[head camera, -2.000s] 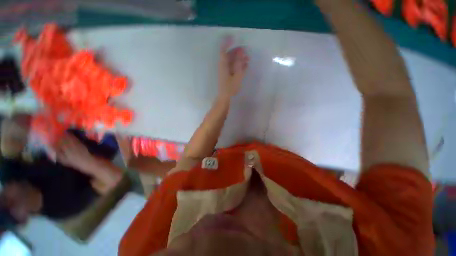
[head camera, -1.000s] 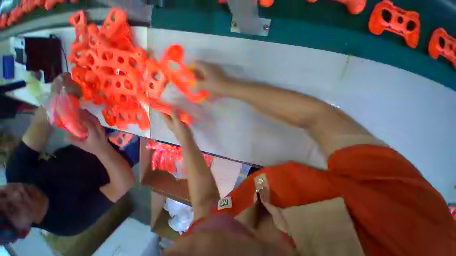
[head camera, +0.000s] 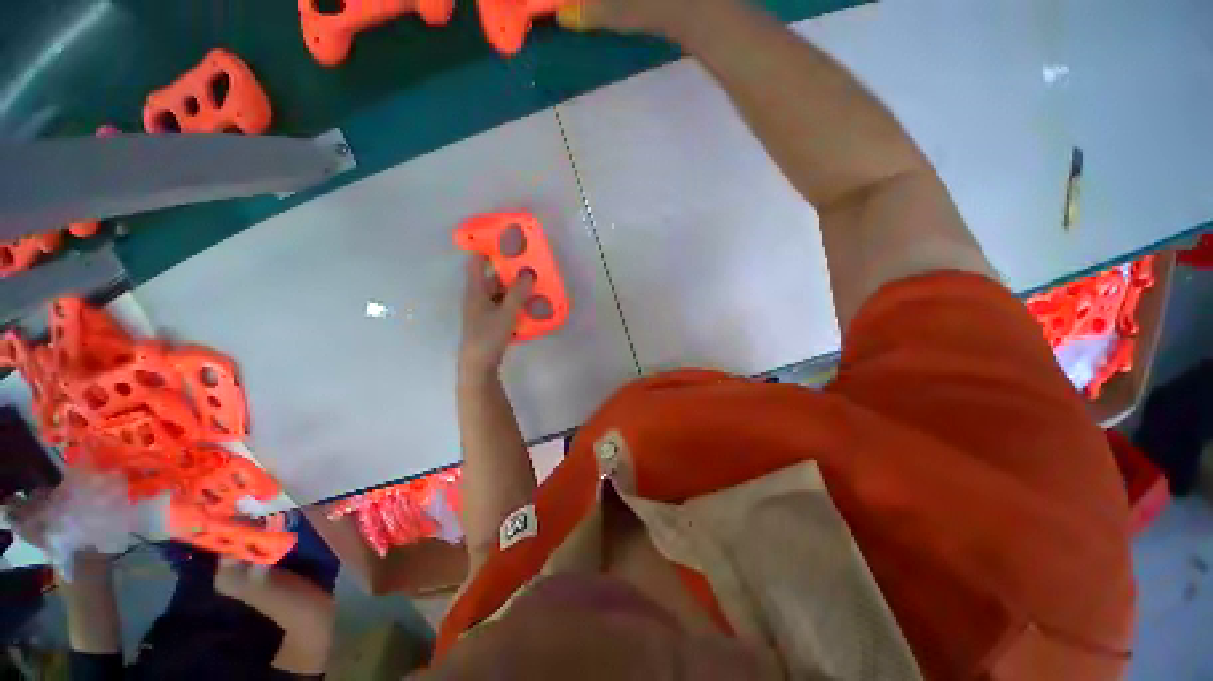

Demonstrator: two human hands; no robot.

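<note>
My left hand [head camera: 490, 319] holds an orange controller shell [head camera: 549, 282] by its edge, over the white bench. My right hand [head camera: 632, 13] is at the top edge, partly cut off, over the green belt. Its fingertips, with a yellow patch on them, grip the right end of another orange shell [head camera: 506, 24], also cut off by the edge. A loose pile of orange shells [head camera: 133, 399] lies at the left end of the bench.
More shells [head camera: 213, 100] lie on the green conveyor belt [head camera: 412, 100]. A grey metal bar [head camera: 173, 176] slants over it. A thin knife-like tool [head camera: 1072, 189] lies at right. Cartons [head camera: 1147, 339] stand below. Another worker's arms [head camera: 286, 605] are at lower left.
Both hands have left the pile. My left hand now holds a shell over the bench, and my right hand is at the belt with another. The view has shifted, with the pile lower left.
</note>
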